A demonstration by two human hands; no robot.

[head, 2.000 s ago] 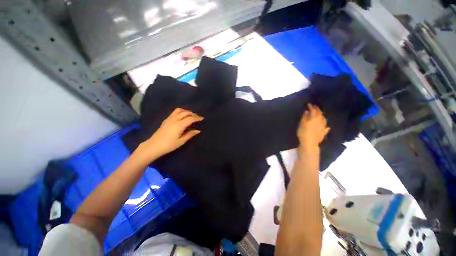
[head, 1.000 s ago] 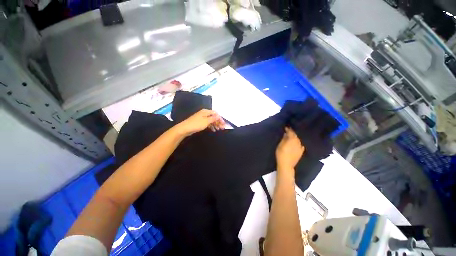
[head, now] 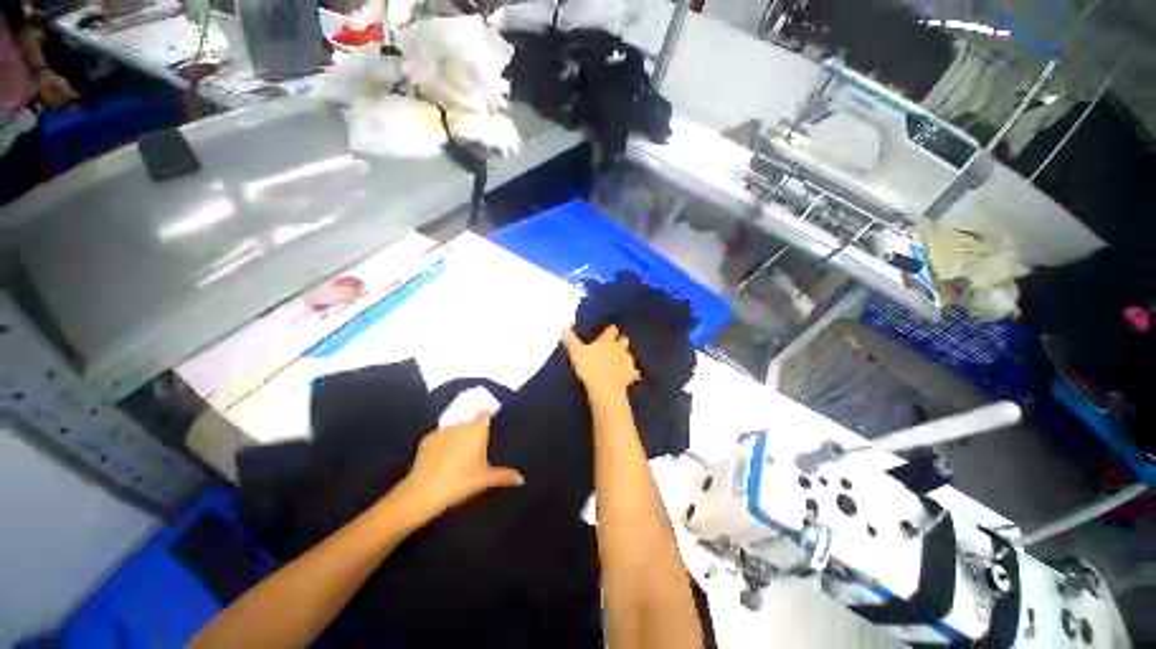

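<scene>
A black garment (head: 507, 558) lies spread over the white sewing table, with a flat squarish part at its left and a bunched part at its right. My left hand (head: 454, 467) is on the garment beside a small white patch (head: 469, 407); its fingertips are partly hidden, so its grip is unclear. My right hand (head: 603, 360) is at the garment's bunched upper right part, fingers bent into the cloth. The white sewing machine (head: 824, 507) with a blue stripe stands right of the garment, touching neither hand.
A blue crate (head: 710, 311) is behind the table and another (head: 152, 596) at lower left. A grey metal shelf (head: 114, 228) at upper left holds a dark flat object (head: 169, 155) and white cloth (head: 437, 76). Another sewing machine (head: 875, 140) stands at the back right.
The view has swung to the right, showing more of the sewing machine. My left hand has moved down from the garment's upper edge to beside a white patch. My right hand stays near the bunched part.
</scene>
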